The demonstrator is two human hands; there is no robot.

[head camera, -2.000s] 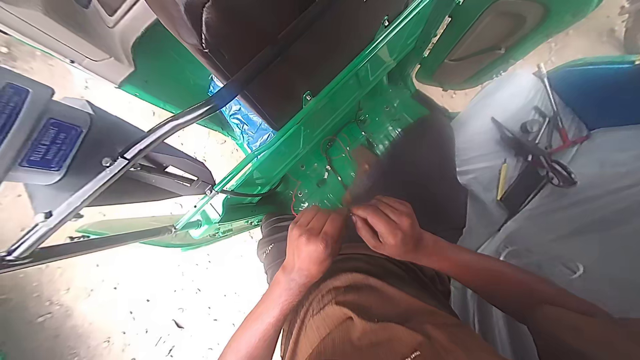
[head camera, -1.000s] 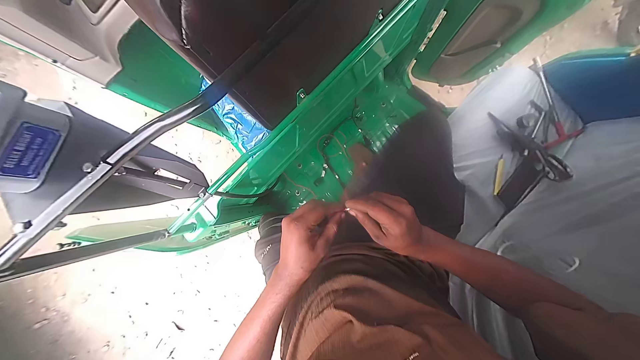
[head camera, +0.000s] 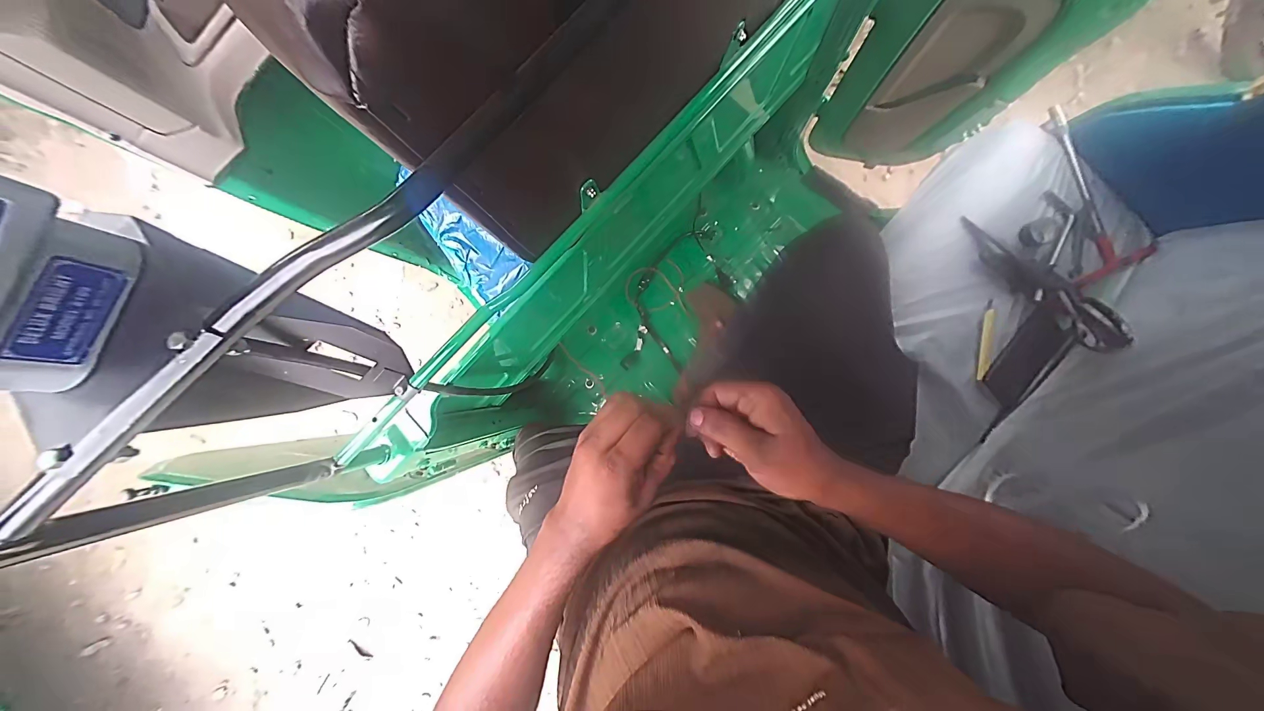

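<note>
My left hand [head camera: 622, 459] and my right hand [head camera: 755, 430] are close together over my lap, fingers curled and thumbs bent in. Whatever lies between the fingertips is too small and blurred to make out. Beyond them is the green metal floor [head camera: 612, 346] of a vehicle body, where thin wires [head camera: 647, 311] run across the panel. A dark-clad leg [head camera: 820, 326] covers part of that floor. To my right, several tools lie on a grey plastic-covered surface, among them a red-handled tool [head camera: 1111, 259] and scissors or pliers with dark loop handles [head camera: 1101, 321].
A metal bar [head camera: 286, 272] crosses at the left, beside a grey plastic part with a blue label [head camera: 67, 309]. A dark padded seat [head camera: 553, 128] fills the top, with blue plastic wrap [head camera: 474, 252] under its edge. A yellow stick-shaped item [head camera: 986, 341] lies near a dark case [head camera: 1027, 355].
My hands stay close together over my lap; the fingers have shifted slightly, and my right fingertips are now a little apart from my left hand.
</note>
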